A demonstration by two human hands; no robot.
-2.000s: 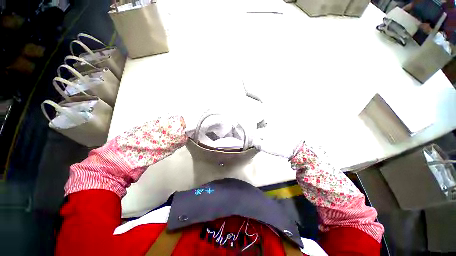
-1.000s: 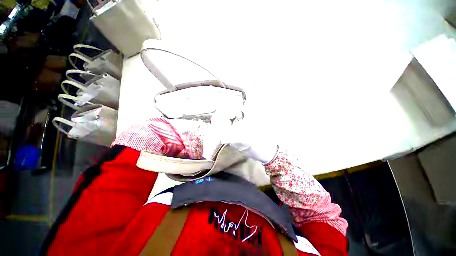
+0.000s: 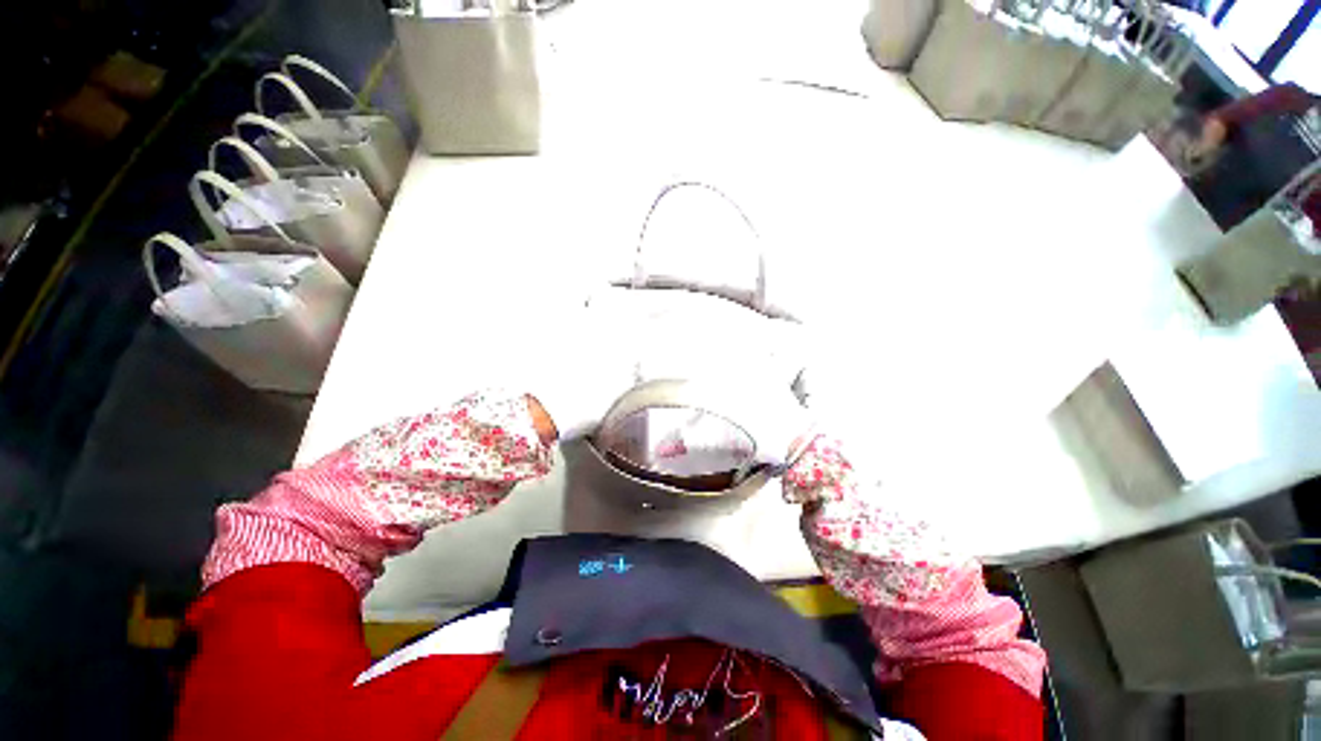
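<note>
A beige tote bag (image 3: 623,507) stands upright at the table's near edge in front of my apron. Its mouth is open, with white filling and some dark lining showing. One handle loop (image 3: 674,394) stands over the mouth; a larger pale loop (image 3: 701,188) shows behind, its base washed out by glare. My left hand (image 3: 569,413) is at the bag's left rim and my right hand (image 3: 790,420) at its right rim. Both white gloves blend into the white table, so the fingers cannot be made out.
Stuffed totes stand in a row (image 3: 275,319) left of the table (image 3: 435,290). One tote (image 3: 471,87) stands at the back left, several (image 3: 1014,73) at the back right. A pale flat-sided object (image 3: 1137,434) is at the right; another tote (image 3: 1159,615) is beside the table. A person (image 3: 1202,138) is at the back right.
The bag has gone from tipped against my chest to upright. My forearms have spread apart to its two sides. The view has shifted, showing more of the back and right.
</note>
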